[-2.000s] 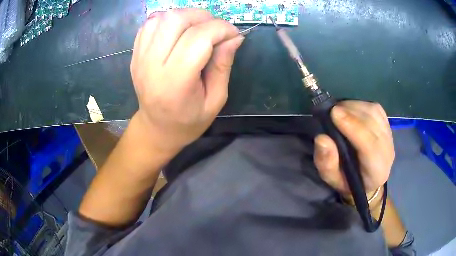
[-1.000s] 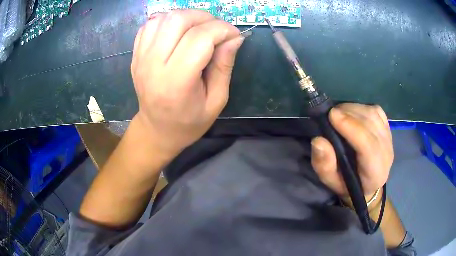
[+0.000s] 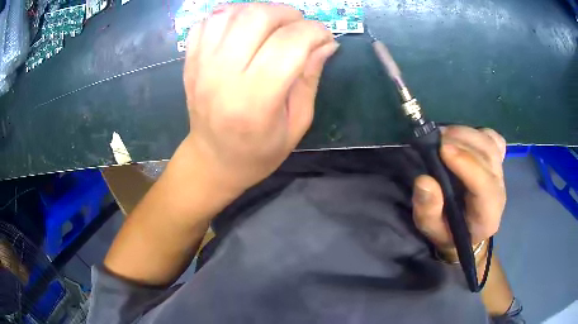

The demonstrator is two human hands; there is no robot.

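My left hand (image 3: 253, 88) pinches the solder wire (image 3: 120, 75) between thumb and finger. The wire trails left over the bench, and its short working end shows just past my fingertips. The green PCB panel (image 3: 348, 17) lies at the top of the view, partly hidden behind my left hand. My right hand (image 3: 472, 183) holds the soldering iron (image 3: 451, 209) by its black handle. The iron's tip points up and left, just right of the panel's right end and apart from it.
More green boards (image 3: 60, 31) lie at the far left beside clear plastic packaging (image 3: 12, 38). A cream pointed scrap (image 3: 118, 149) lies at the bench's near edge. Brown cardboard (image 3: 128, 185) and blue plastic stools or crates (image 3: 76, 199) show below the bench (image 3: 507, 95).
The iron has moved right, and its tip is off the board. My left hand has moved slightly right with the wire. The panel appears slightly left and tilted.
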